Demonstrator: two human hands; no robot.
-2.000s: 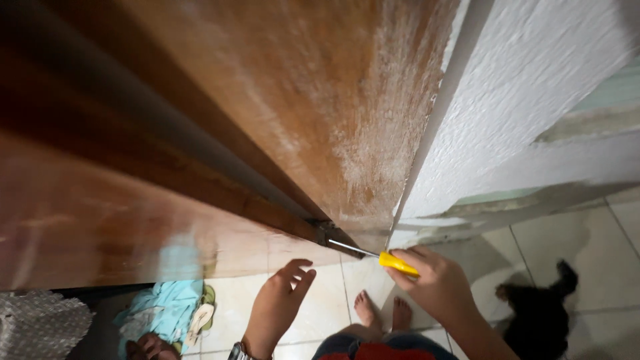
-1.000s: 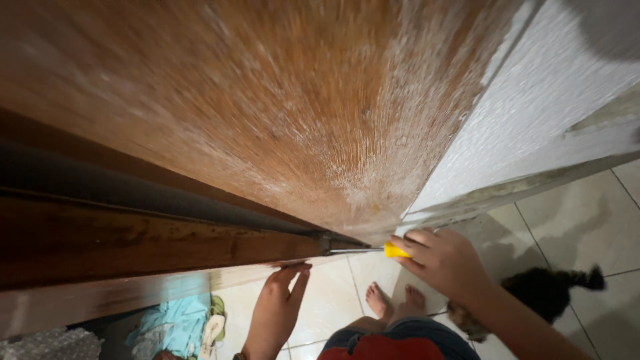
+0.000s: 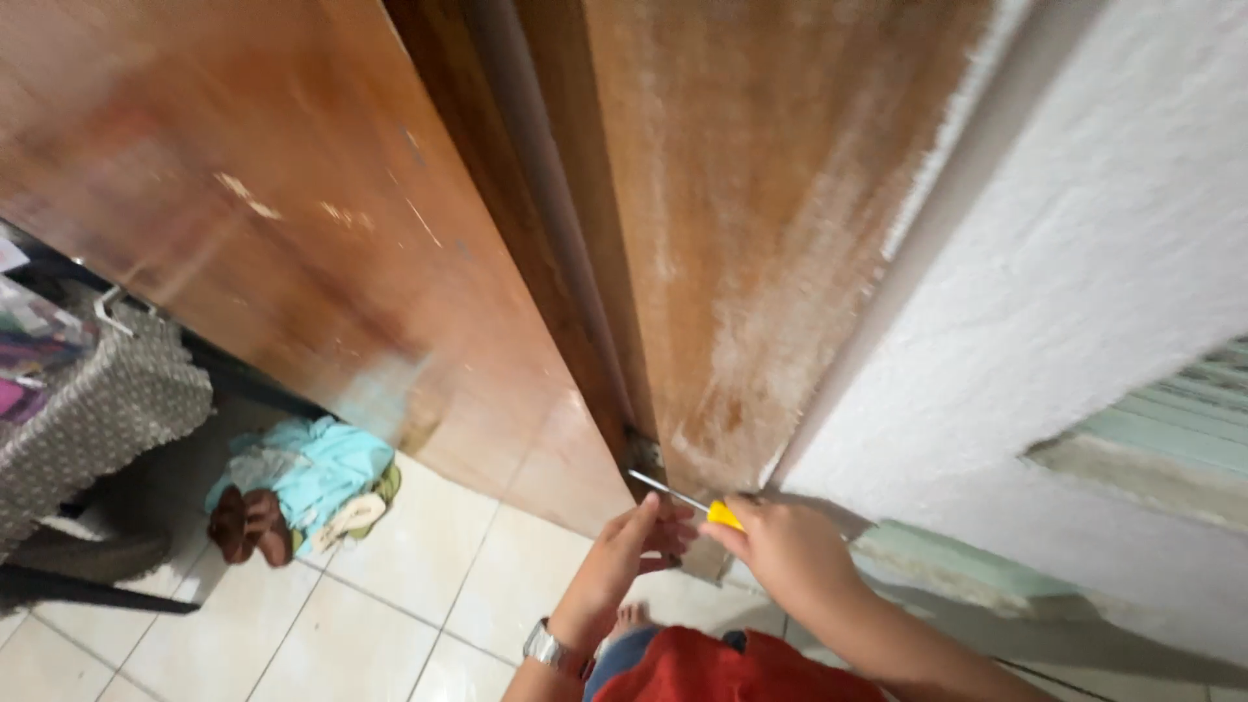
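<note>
My right hand [image 3: 780, 541] grips the yellow handle of a screwdriver [image 3: 723, 514], whose metal shaft points up and left to the foot of a wooden door frame [image 3: 721, 341]. Beside the shaft, just below it, is my left hand [image 3: 639, 541], fingers partly curled near the edge of the brown wooden door [image 3: 468, 341]; whether it holds something small cannot be told. The screwdriver's tip is near a small dark fitting or recess [image 3: 643, 453] low in the gap between door and frame. A metal watch [image 3: 546, 643] is on my left wrist.
Rough white wall [image 3: 975, 322] rises at the right, with pale green patches low down. On the tiled floor [image 3: 390, 604] at the left lie a turquoise cloth [image 3: 312, 468] and brown footwear [image 3: 249, 526]. Patterned grey fabric [image 3: 136, 400] hangs at the far left, above a dark leg.
The view has shifted, showing more of the door face. My left hand has come close to the screwdriver's shaft, and the tip now shows in front of the gap. The dark animal at the right has left view.
</note>
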